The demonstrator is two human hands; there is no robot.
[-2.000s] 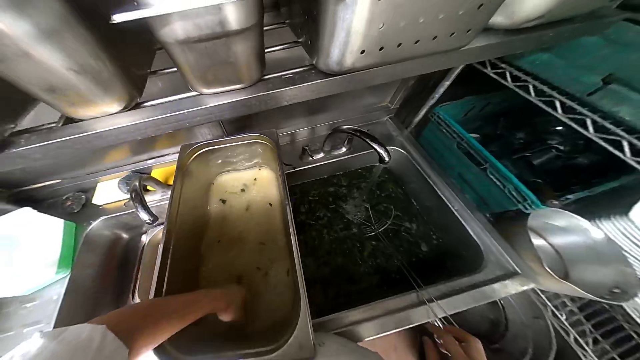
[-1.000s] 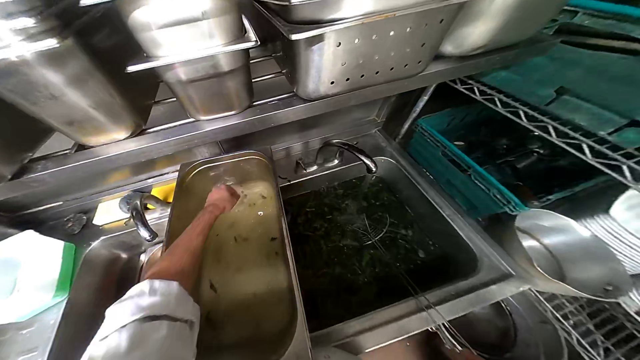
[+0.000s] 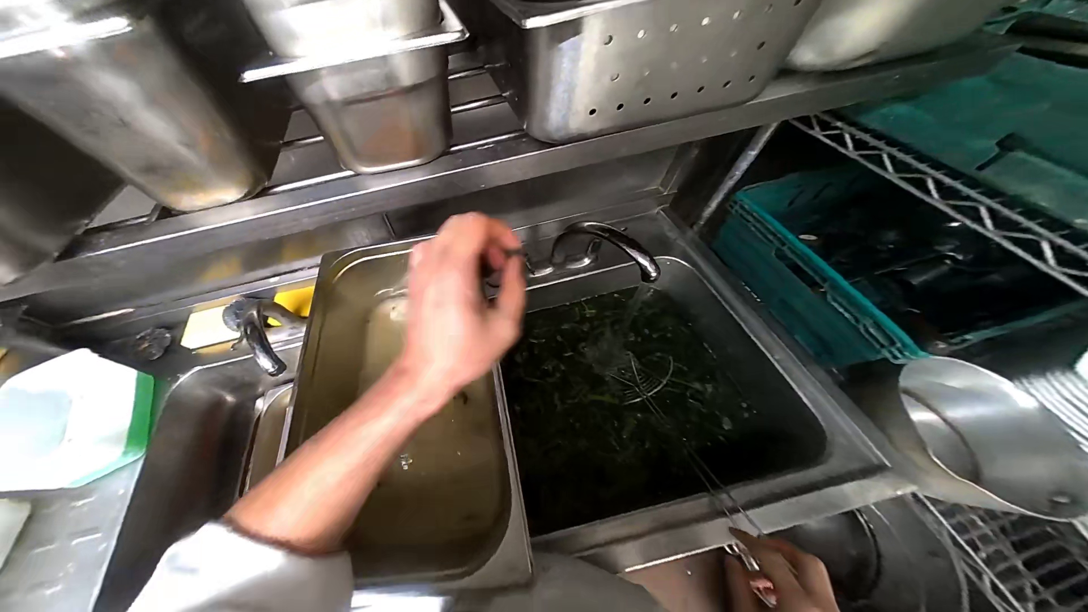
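Note:
My left hand point(image 3: 463, 297) is raised over the upper right edge of a deep steel pan point(image 3: 442, 510) of cloudy water; a small dark bit shows between its thumb and fingers. My right hand point(image 3: 778, 574), at the bottom edge, is closed around the handle of a wire skimmer point(image 3: 650, 378). Its round coiled head lies in the right sink point(image 3: 765, 357), which holds dark water with leafy greens point(image 3: 586, 340). Water runs from the faucet point(image 3: 646, 263) into that sink. The pan rests over the divide between the sinks.
Steel pans, one a perforated pan point(image 3: 654, 68), stand on the shelf point(image 3: 340, 183) above. A second faucet point(image 3: 263, 340) and a white container with a green edge point(image 3: 76, 425) are at left. At right are a teal crate point(image 3: 824, 280), a steel pot point(image 3: 986, 425) and a wire rack.
My left hand has come up out of the water in the pan, first moving to its far end, and is now above the pan's right edge. My right hand stays low by the sink's front rim.

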